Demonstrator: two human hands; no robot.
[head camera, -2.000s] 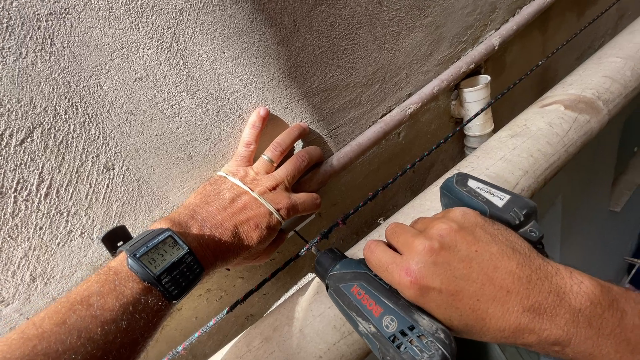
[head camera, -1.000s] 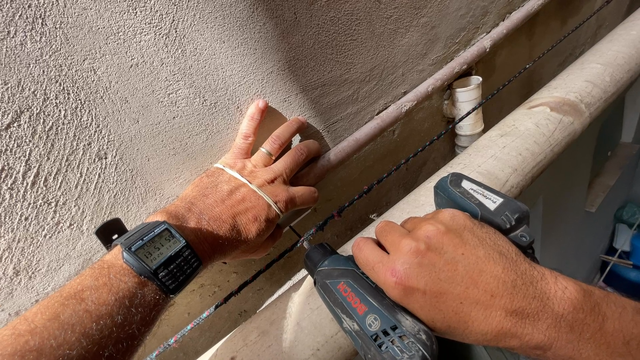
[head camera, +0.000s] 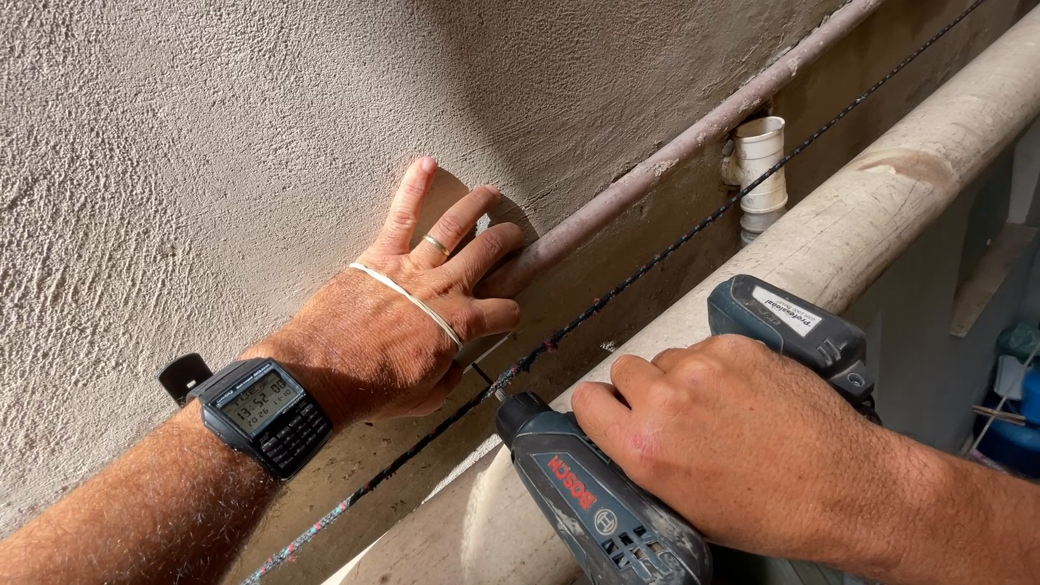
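Note:
My left hand (head camera: 406, 309), with a ring, a white elastic band and a digital calculator watch (head camera: 268, 414) on the wrist, lies spread against the rough plastered wall (head camera: 203, 162). Its fingers reach a pinkish pipe (head camera: 634, 187); whatever is under the palm is hidden. My right hand (head camera: 731, 439) grips a Bosch cordless drill/driver (head camera: 601, 496). The drill's nose points up and left, close to the braided dark rope (head camera: 601, 301). A thin dark bit or screw shows past the rope, just below my left hand; which of the two it is, I cannot tell.
The rope runs diagonally across the view, in front of the wall. A thick, pale pipe (head camera: 877, 187) runs roughly along it, partly behind the drill. A short white plastic pipe fitting (head camera: 762, 162) stands upright between wall and thick pipe. Blue items (head camera: 1007, 431) lie lower down at the right edge.

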